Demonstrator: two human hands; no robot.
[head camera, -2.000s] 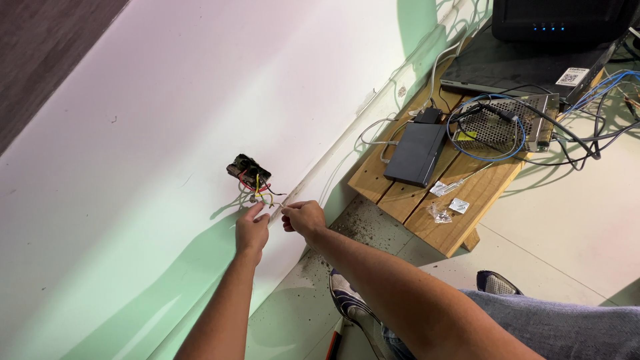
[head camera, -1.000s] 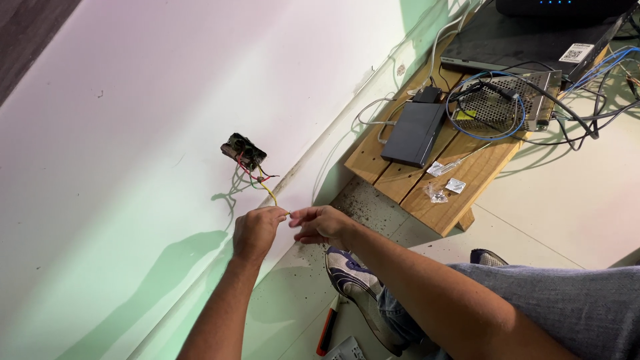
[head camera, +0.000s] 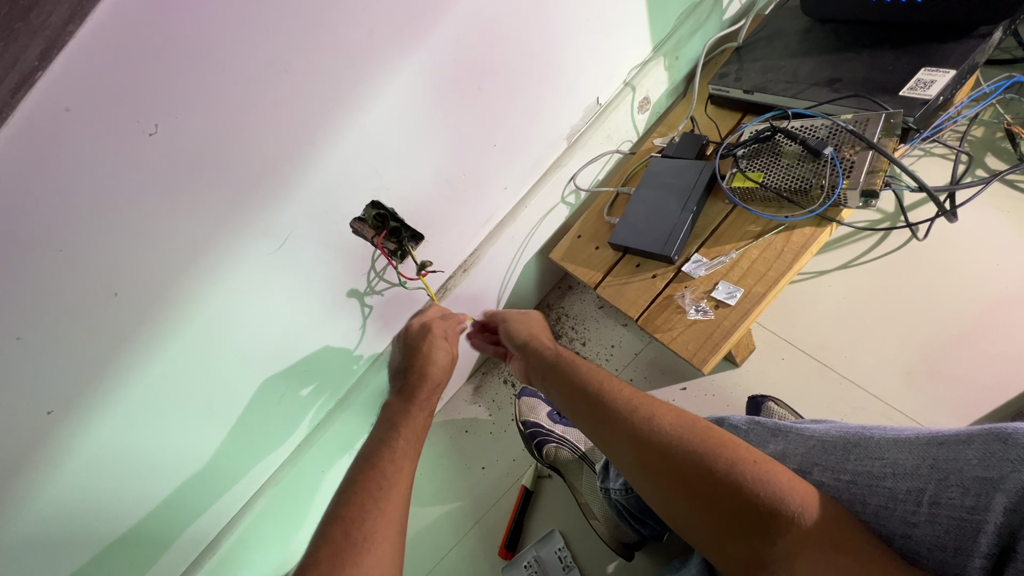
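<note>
An open electrical wall box (head camera: 387, 232) sits in the white wall, with red, green and yellow wires coming out of it. My left hand (head camera: 426, 348) is closed around the yellow wire (head camera: 429, 289), below the box. Just to its right, my right hand (head camera: 512, 336) has its thumb and forefinger together at the wire's end, which shows between the two hands. Its other fingers are curled and slightly blurred. A dark wire end with tape or a joint (head camera: 425, 267) sticks out beside the yellow wire.
A wooden bench (head camera: 712, 336) at the right bears a black box (head camera: 662, 210), a perforated metal power supply (head camera: 816, 156), a black recorder-like unit (head camera: 856, 60), tangled cables and small packets (head camera: 726, 293). On the floor are an orange-black tool (head camera: 518, 512), a grey plate (head camera: 544, 556) and debris.
The left hand, its fingers apart two seconds ago, is now closed on the yellow wire. That wire is drawn out straight from the box toward the lower right.
</note>
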